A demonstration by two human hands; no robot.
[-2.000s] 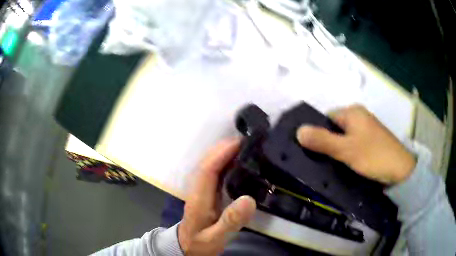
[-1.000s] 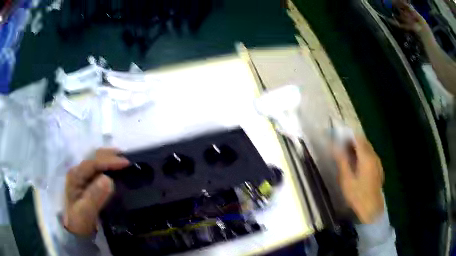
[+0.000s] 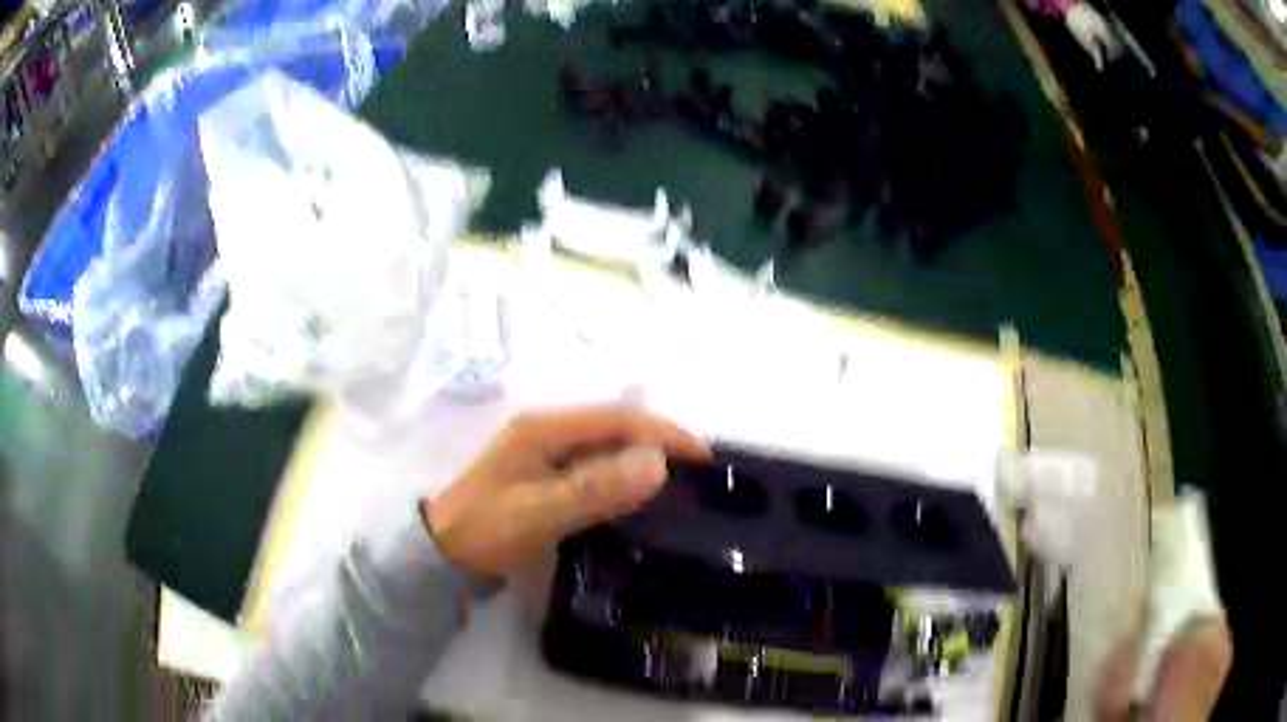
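Note:
The black socket panel (image 3: 885,530), with round outlets and shiny clips, leans over the open socket housing (image 3: 734,663). Yellow wire and metal parts show inside the housing. My left hand (image 3: 558,487) grips the panel's upper left corner between thumb and fingers. My right hand (image 3: 1179,677) is at the lower right, partly cut off by the picture's bottom edge. It holds a white, crumpled, pointed thing (image 3: 1183,571), possibly a squeeze bag, away from the housing. The image is blurred.
The work lies on a white board (image 3: 903,381) edged with tan tape. White plastic brackets (image 3: 607,226) and a milky bag (image 3: 318,240) lie beyond it. A black bracket pile (image 3: 903,127) is farther back. Another white rounded thing (image 3: 1052,494) lies at right.
My right hand has left the unit and now holds the white thing at the lower right. The unit has turned to show its outlets. My left hand stays on its left end. The view has shifted.

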